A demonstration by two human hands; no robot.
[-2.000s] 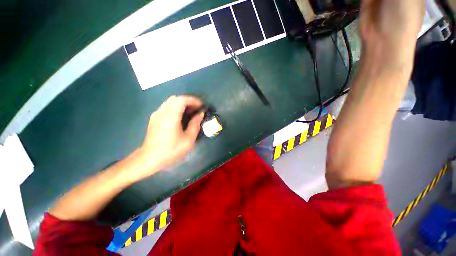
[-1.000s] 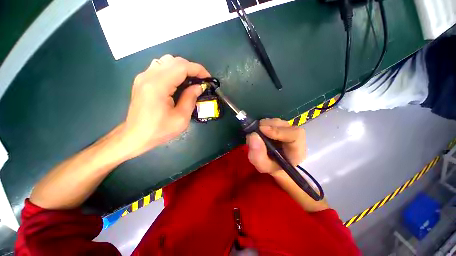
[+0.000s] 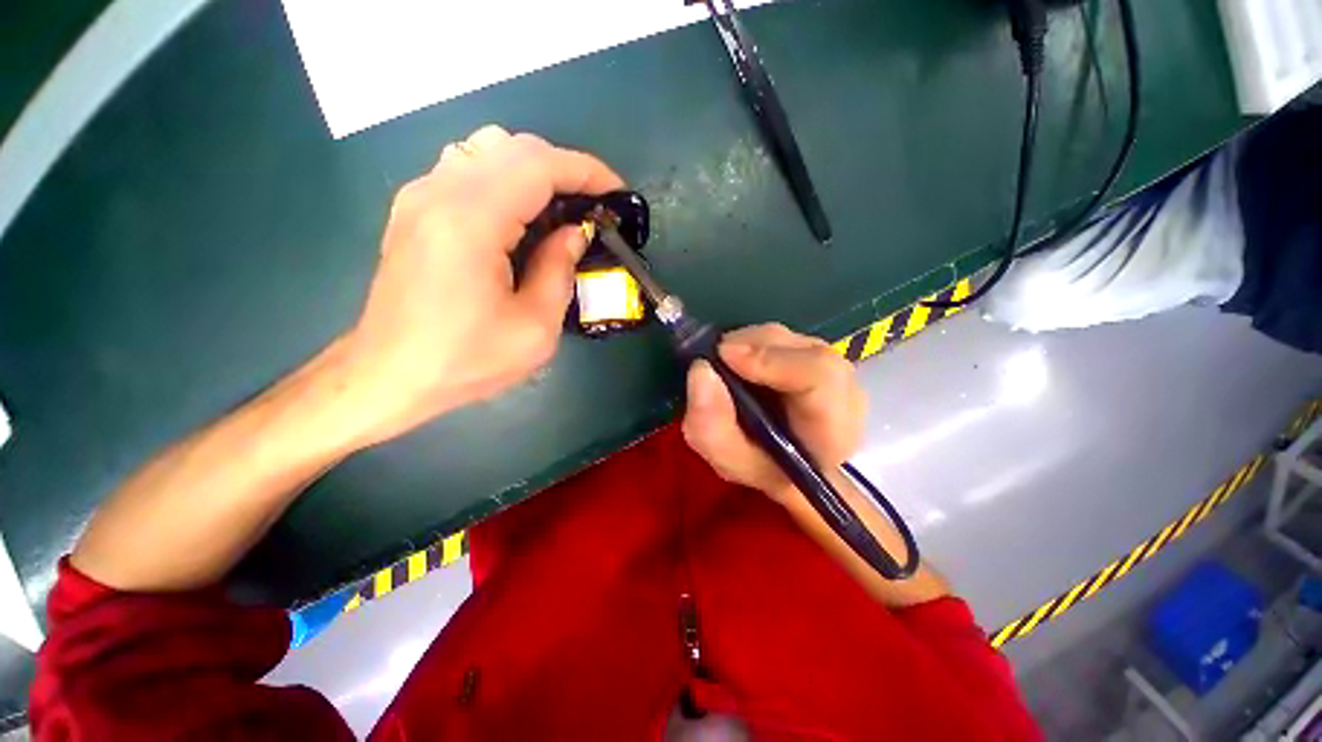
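The small black device housing point(image 3: 632, 218) lies open on the dark green surface, with the white, yellow-edged battery point(image 3: 609, 296) in its lower half. My left hand point(image 3: 471, 276) holds the housing from the left with thumb and fingertips, which hide part of the upper half. My right hand point(image 3: 776, 413) grips the black handle of the soldering iron point(image 3: 790, 457). The iron's bare metal shaft points up and left, and its tip is inside the upper half by my left fingertips. Whether the tip touches a part cannot be told.
Black tweezers point(image 3: 776, 128) lie above right of the device. A white backing sheet point(image 3: 435, 51) lies at the top. Black cables point(image 3: 1032, 131) hang at the upper right. Yellow-black tape point(image 3: 906, 322) marks the bench edge. A person's light sleeve or clothing point(image 3: 1095, 261) shows at right.
My right hand came down from the upper right with the soldering iron, and its tip went to the device. Since a second ago, the iron has shifted slightly left and further into the housing.
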